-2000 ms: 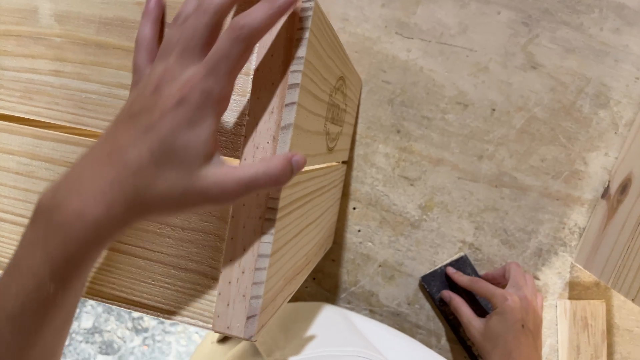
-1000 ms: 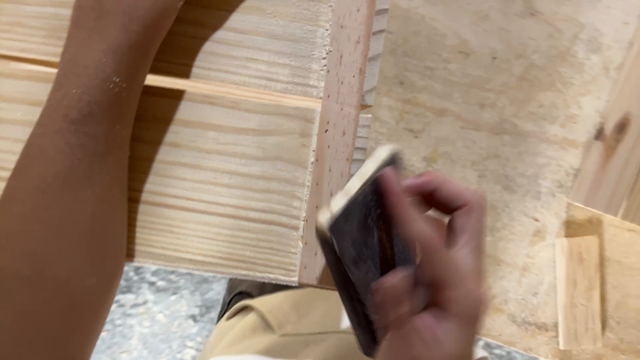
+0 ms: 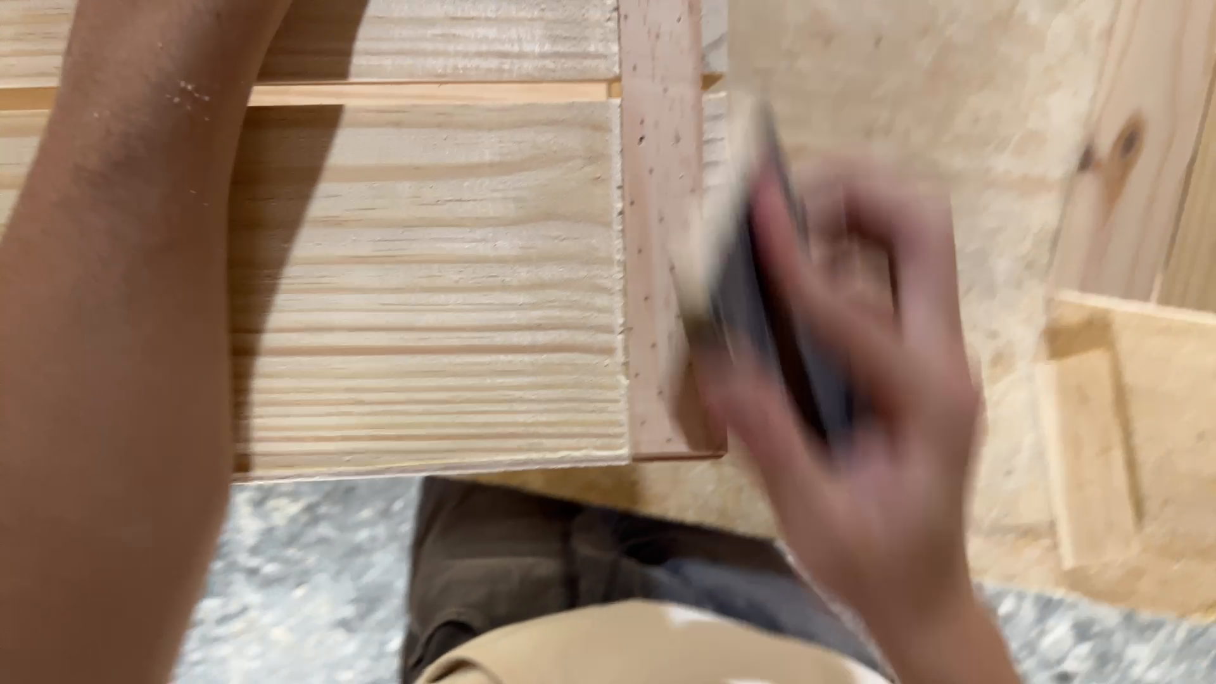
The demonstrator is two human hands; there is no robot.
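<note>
My right hand (image 3: 874,380), blurred by motion, grips a dark sanding block (image 3: 779,294) with a pale face. The block is tilted at the right edge of a wooden piece made of pine boards (image 3: 437,285); whether it touches the wood is hard to tell. A narrow reddish wooden strip (image 3: 665,228) with small dark flecks runs along that edge. My left forearm (image 3: 123,285), with specks of pale dust on it, reaches over the boards at the left. The left hand itself is out of view beyond the top edge.
Beneath lies a worn plywood work surface (image 3: 1007,218). At the right are a knotted pine board (image 3: 1121,190) and a light wooden piece with a small block (image 3: 1092,456). A speckled floor (image 3: 304,560) and my clothed legs (image 3: 617,636) show below.
My right hand has brought the sanding block from the plywood at the lower right to the wooden piece's edge. The left hand has gone out of view. The wooden piece appears turned from its earlier pose.
</note>
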